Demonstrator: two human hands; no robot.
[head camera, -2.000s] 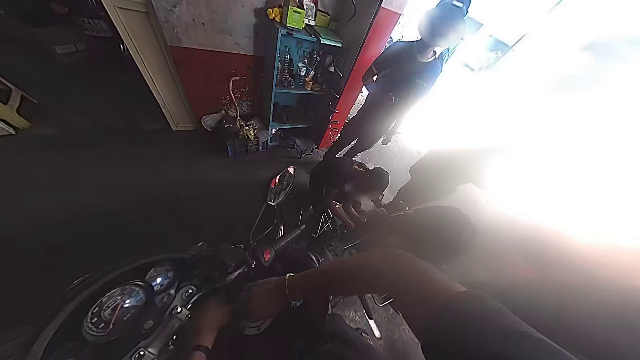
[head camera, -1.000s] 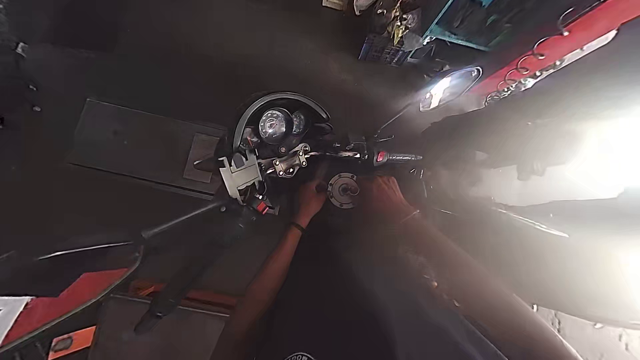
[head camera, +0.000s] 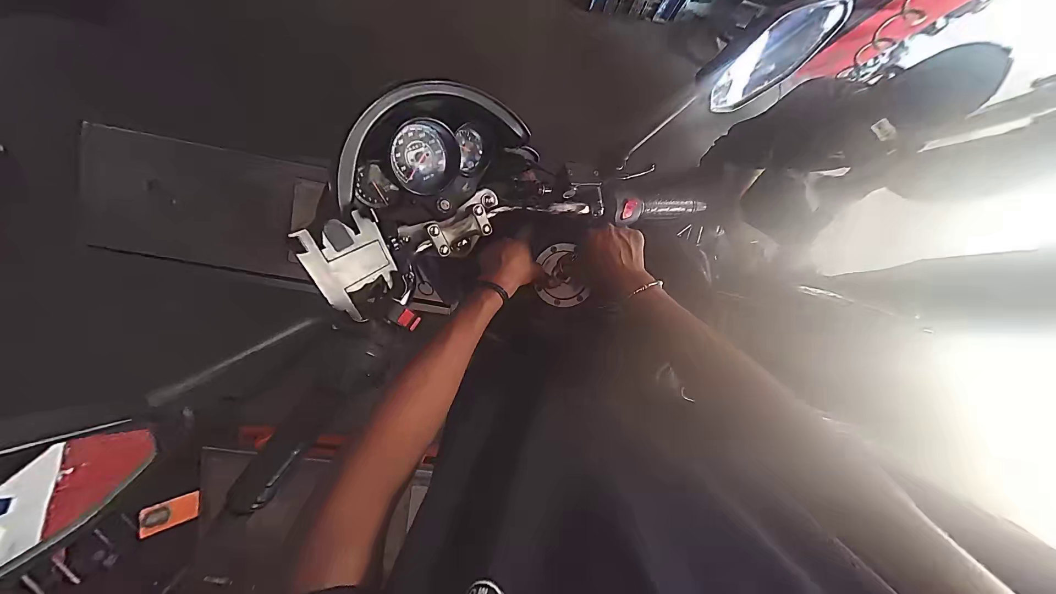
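My left hand (head camera: 507, 262) reaches in at the left of the motorcycle's round metal fuel cap (head camera: 563, 276), just below the handlebar clamp (head camera: 460, 229). My right hand (head camera: 615, 256) is at the cap's right, under the right handlebar grip (head camera: 672, 207). The fingers of both hands are partly hidden in shadow, so what they touch or hold cannot be told. Above them is the instrument cluster (head camera: 421, 157) with its round gauges. A pale bracket-like part (head camera: 346, 262) sits left of the clamp, with a red switch (head camera: 408, 319) below it.
A mirror (head camera: 775, 62) stands out at the upper right. Beyond the right grip a person in dark clothing (head camera: 800, 140) is partly lost in glare. A red and white vehicle panel (head camera: 91, 478) lies at the lower left, near an orange piece (head camera: 169, 515).
The view has swung strongly down over the motorcycle. Both hands, close together near the handlebar two seconds ago, are now on either side of the fuel cap.
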